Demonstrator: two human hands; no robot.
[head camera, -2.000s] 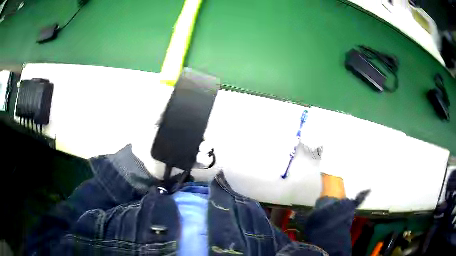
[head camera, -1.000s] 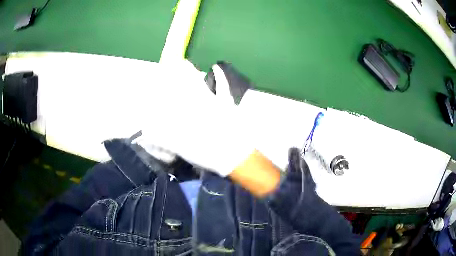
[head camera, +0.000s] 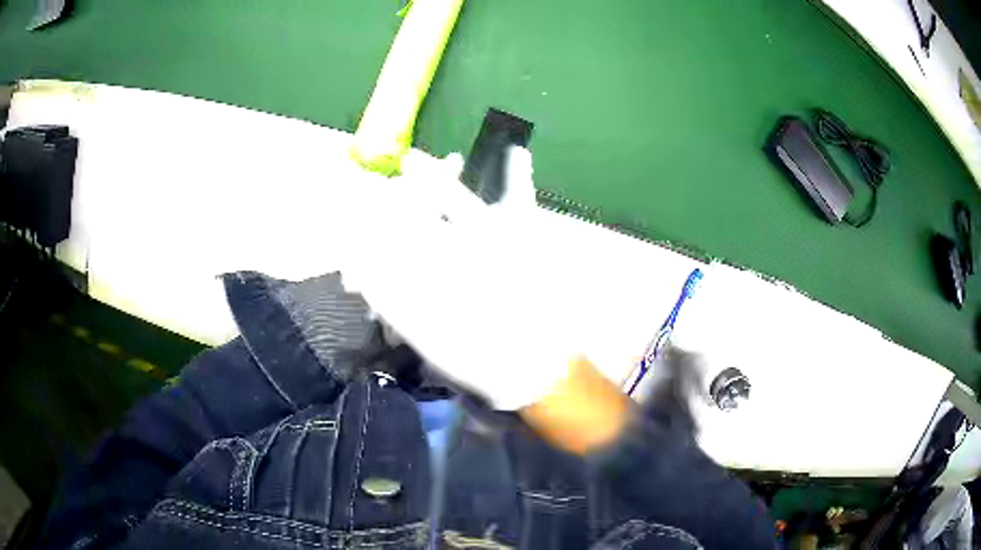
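Observation:
A black power adapter stands out past my gloved fingers at the inner edge of the white ledge, partly over the green belt. My right hand, in a white glove with a bare wrist, is closed on the adapter. White fingers show on both sides of it and cover its lower part. My left hand reaches in from the left cuff. Its white glove merges with the bright ledge, so its fingers and grip cannot be made out. The adapter's cord is not clearly visible.
A toothbrush and a round dark-and-silver bottle end are on the ledge at right. Corded adapters lie on the green belt. A yellow-green strip crosses it. Black adapters stand upright at far left.
The adapter has gone from in front of my chest to the belt edge, turned so less of it shows. My right hand has moved left from beside the toothbrush to the adapter, uncovering the bottle end.

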